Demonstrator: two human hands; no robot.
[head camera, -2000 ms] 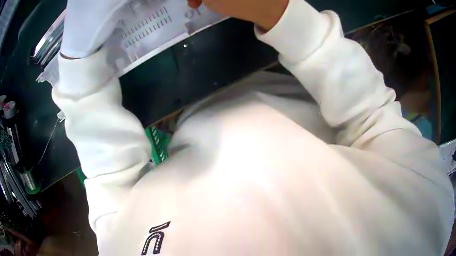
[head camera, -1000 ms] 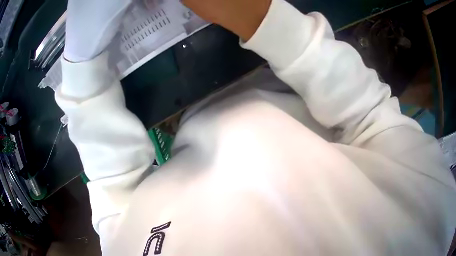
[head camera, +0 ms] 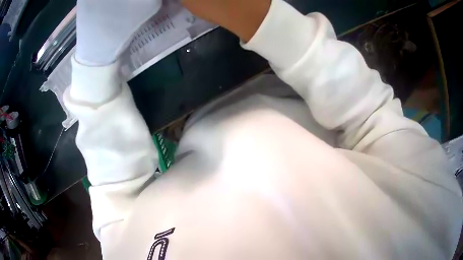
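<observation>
A long white housing shell (head camera: 152, 36) with rows of small slots lies slanted on the dark green bench at the top of the view. My left hand (head camera: 112, 25), in a white glove, is over the shell's left part; its fingers are cut off by the top edge. My right hand is bare; only its wrist and lower part (head camera: 228, 12) show at the top edge, over the shell's right part. The fingers of both hands are out of the picture, so what they hold cannot be seen.
Silver tubes (head camera: 55, 43) lie behind the shell at the left. More long silver parts (head camera: 18, 190) and a small reel (head camera: 34, 193) are at the left edge, with grey-white round parts (head camera: 11, 119) above. A green basket (head camera: 165, 152) is below the bench edge.
My left hand has moved right along the shell, showing more of its left end. My right hand has shifted left and further up out of view, mostly before the last earlier frame.
</observation>
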